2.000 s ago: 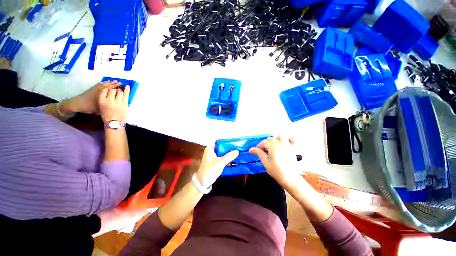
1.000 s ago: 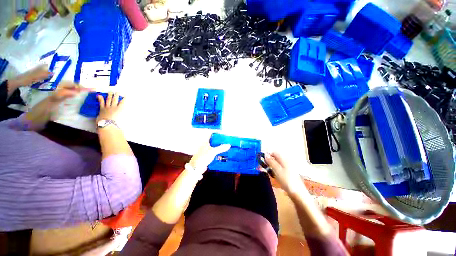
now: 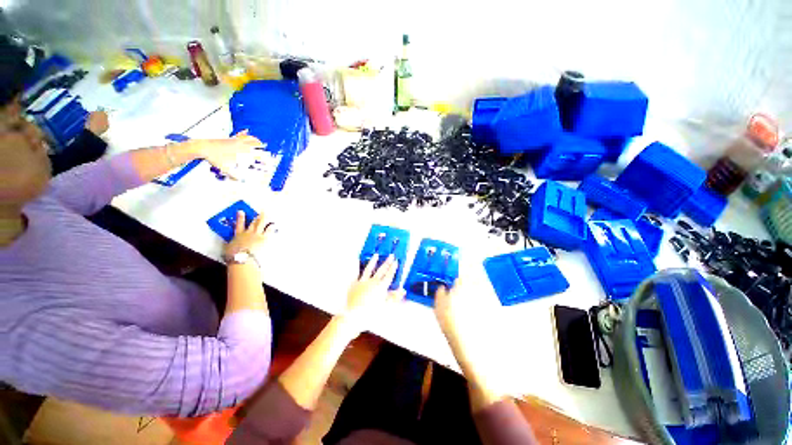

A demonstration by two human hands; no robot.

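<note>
Two filled blue trays lie side by side on the table in front of me, the left tray [image 3: 385, 242] and the right tray [image 3: 432, 265]. Each shows two pale plug tips at its top; the right one shows a black coil at its lower end. My left hand [image 3: 373, 285] rests with spread fingers on the lower part of the left tray. My right hand [image 3: 447, 306] touches the lower right corner of the right tray; whether it grips the tray is unclear. A tray without a visible cable [image 3: 525, 275] lies to the right.
A black cable heap [image 3: 395, 167] lies behind the trays, with blue tray stacks [image 3: 557, 215] to its right. A smartphone [image 3: 577, 346] and a grey-green basket [image 3: 638, 382] are at right. A person in a purple sleeve [image 3: 174, 313] works at left beside printed cards [image 3: 269, 130].
The tray held above my lap now lies on the table beside the other filled tray. Both my hands have moved forward. The neighbour's arm reaches to the card stack. The view has tilted up.
</note>
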